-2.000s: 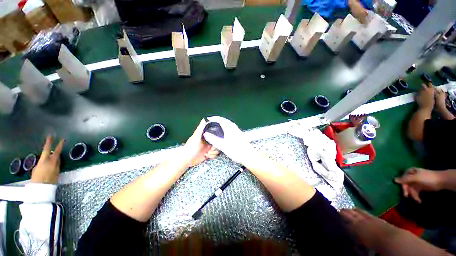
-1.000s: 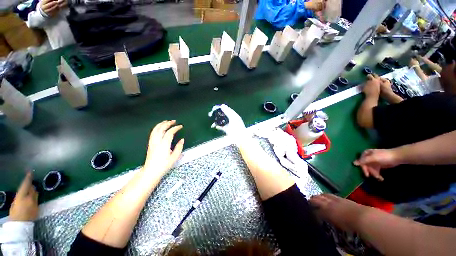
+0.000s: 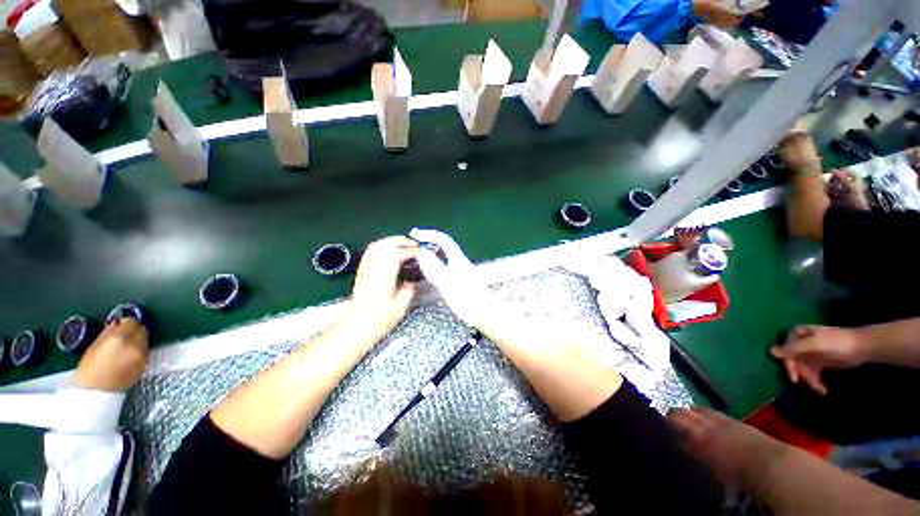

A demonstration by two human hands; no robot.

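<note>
My left hand (image 3: 381, 282), bare, and my right hand (image 3: 451, 272), in a white glove, meet over the near belt edge. Both hold one small round black lens unit (image 3: 412, 269) between them, mostly hidden by the fingers. Another black lens unit with a pale ring (image 3: 332, 259) stands on the green conveyor belt (image 3: 444, 212) just left of my hands. A thin black stick with a pale band (image 3: 429, 387) lies on the bubble wrap mat (image 3: 343, 413) below my forearms.
Open cartons (image 3: 393, 111) stand along the far side. A red tray (image 3: 696, 308) with bottles and a white cloth (image 3: 627, 302) lie right. A slanting grey post (image 3: 746, 131) crosses the right. Another person's hand (image 3: 113, 358) touches a lens unit at left; other people's arms are at right.
My left hand has come right to join my right hand, and both now hold the lens unit. The camera view has shifted. The person's hand at left now rests on a lens unit.
</note>
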